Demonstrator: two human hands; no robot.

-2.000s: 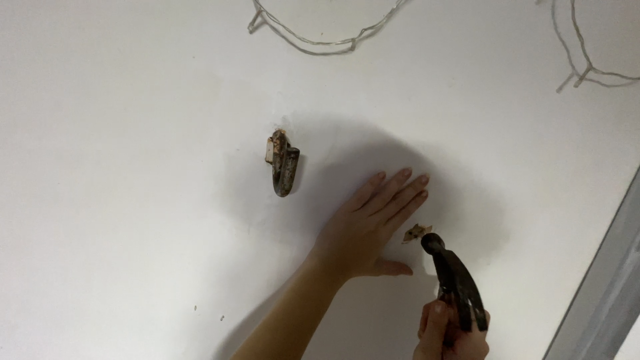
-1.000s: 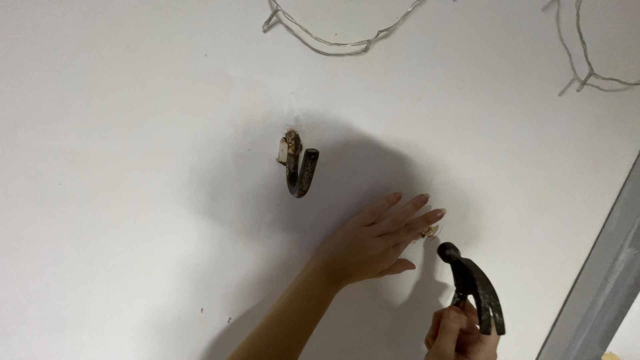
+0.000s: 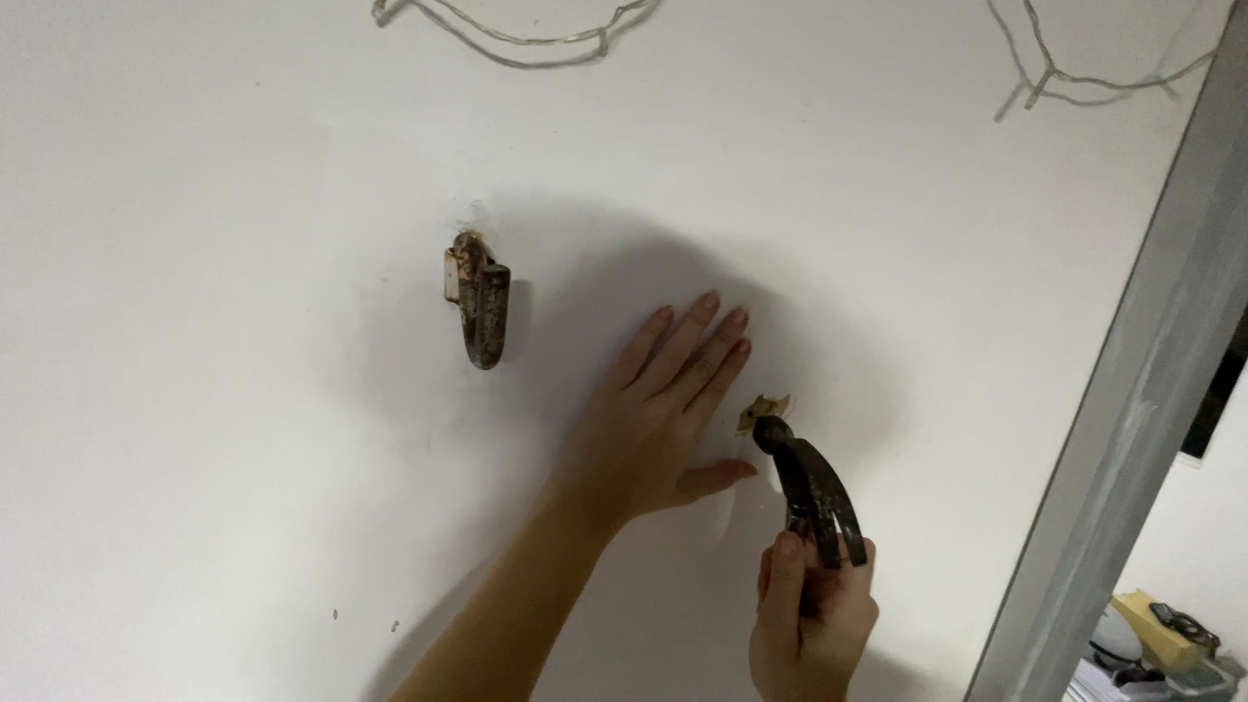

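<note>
My left hand (image 3: 668, 409) lies flat on a white wall (image 3: 244, 439) with its fingers spread, holding nothing. In my right hand (image 3: 814, 614) is a dark claw hammer (image 3: 814, 487), gripped close below its head, the claws pointing down toward me. The hammer's round face is at the lower edge of a small chipped, brownish patch (image 3: 763, 411) in the wall, just right of my left hand; whether they touch I cannot tell. Up and left of my left hand, a rusty metal hook (image 3: 485, 312) projects from the wall, a pale piece beside its base.
Clear-wired string lights (image 3: 531, 41) hang at the top, with another strand (image 3: 1092, 83) at the upper right. A grey metal frame edge (image 3: 1102, 390) slants down the right side. Beyond it, at the lower right, are a yellow item (image 3: 1155, 629) and other clutter.
My left fingers, over the chipped patch one second ago, have moved off it and the patch shows again. The hammer's face, apart from the patch then, is now at its edge.
</note>
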